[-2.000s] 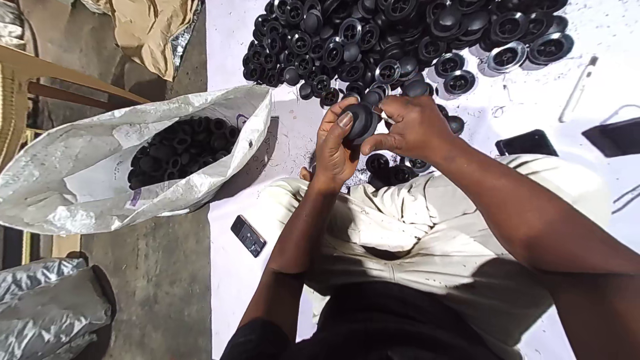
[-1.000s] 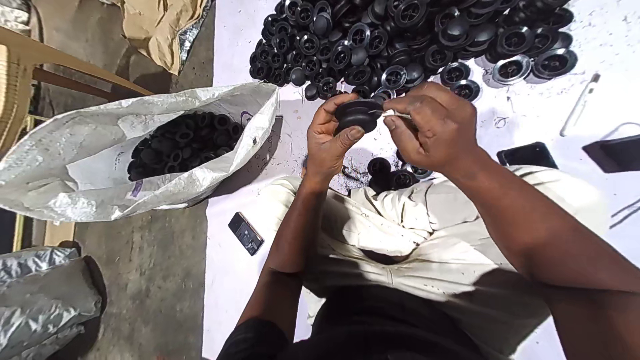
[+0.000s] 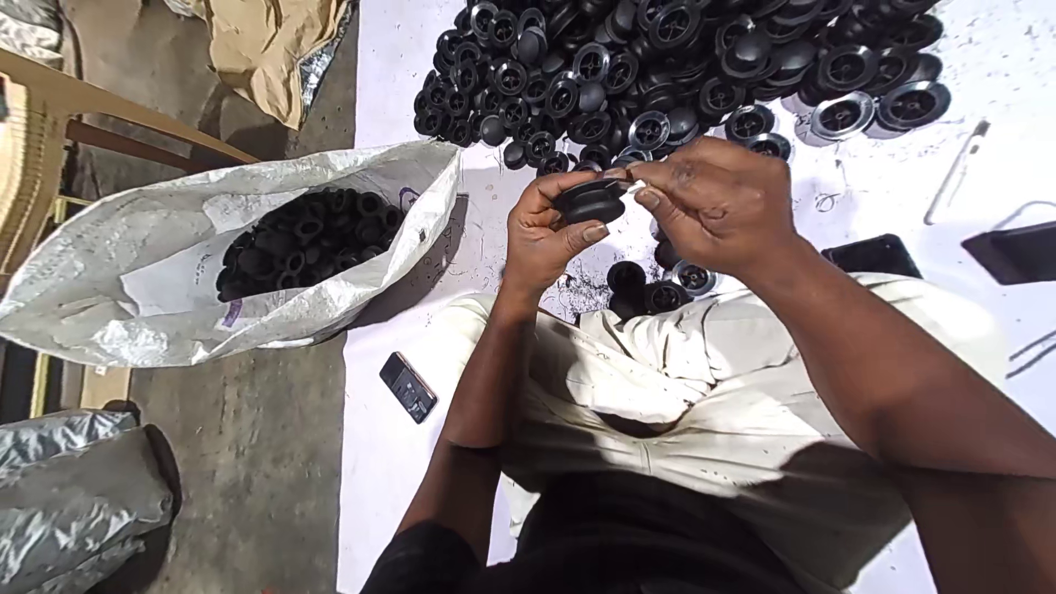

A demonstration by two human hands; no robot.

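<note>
My left hand (image 3: pixel 549 231) grips a round black plastic or rubber part (image 3: pixel 590 205) between fingers and thumb, its rim tilted to the side. Against the right edge of that part, my right hand (image 3: pixel 714 202) pinches a small tool with a white piece (image 3: pixel 635 188) showing; most of the tool is hidden in the fingers. Beyond both hands lies a large heap of similar black round parts (image 3: pixel 594 62), some with spoked insides facing up. A few more black parts (image 3: pixel 664 295) rest just in front of my crossed legs, under my right hand.
An open white woven sack (image 3: pixel 107 223) at the left holds many black parts (image 3: pixel 309 239). A phone (image 3: pixel 408 388) lies on the white sheet (image 3: pixel 371 495); dark flat objects (image 3: pixel 874 254) and a white pen-like tool (image 3: pixel 957 173) lie at the right. A wooden chair (image 3: pixel 107 103) stands upper left.
The black part in my left hand has turned from facing up to a more edge-on tilt. My right hand stays at its rim with the small tool.
</note>
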